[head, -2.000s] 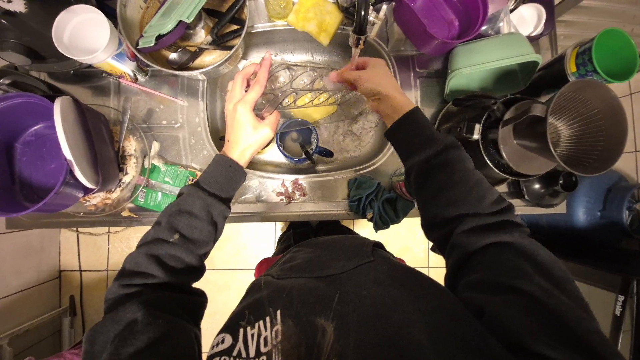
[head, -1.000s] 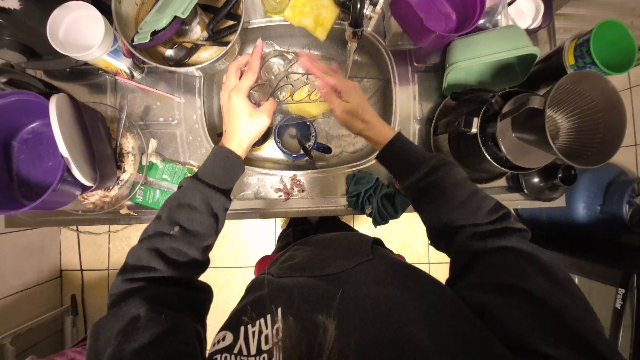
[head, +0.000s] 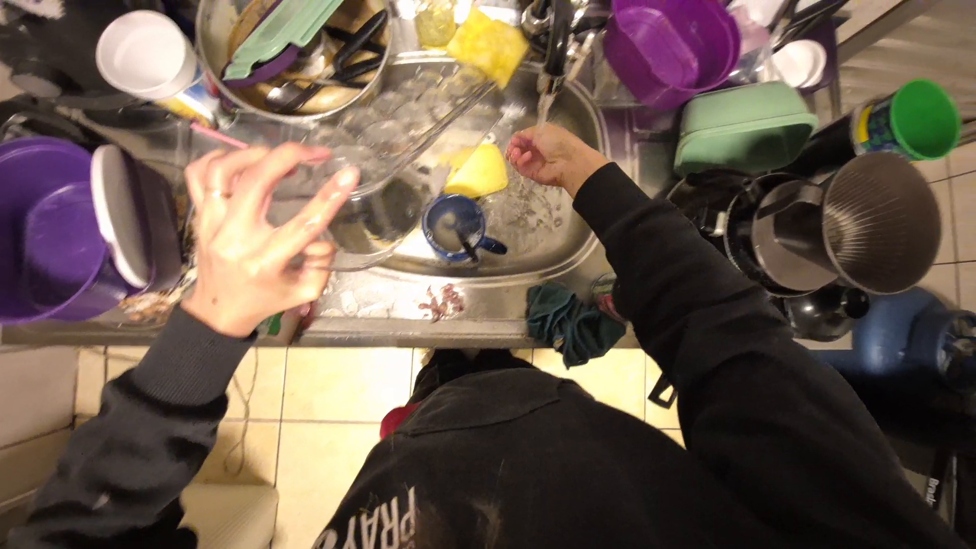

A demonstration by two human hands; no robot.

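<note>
In the head view my left hand (head: 263,229) is raised at the left side of the sink, its fingertips pinching the rim of a clear, shallow piece (head: 450,114), maybe a lid or dish, blurred and tilted over the basin. Under the running faucet (head: 555,69) my right hand (head: 553,152) is curled in the water, with nothing visible in it. A blue mug (head: 451,221) with a utensil inside stands in the steel sink (head: 564,252). Beside it lies a yellow sponge or cloth (head: 480,171). Several clear glass items (head: 381,114) sit at the back left of the basin.
A large pot (head: 297,114) full of utensils is behind left. Purple tubs (head: 46,229) stand left, another purple container (head: 671,46) behind right. A green container (head: 743,126) and a dark coffee filter holder (head: 881,221) are at right. A teal cloth (head: 576,324) hangs over the front edge.
My left hand has moved left and up from the basin with the clear piece. My right hand has left that piece and gone to the faucet stream.
</note>
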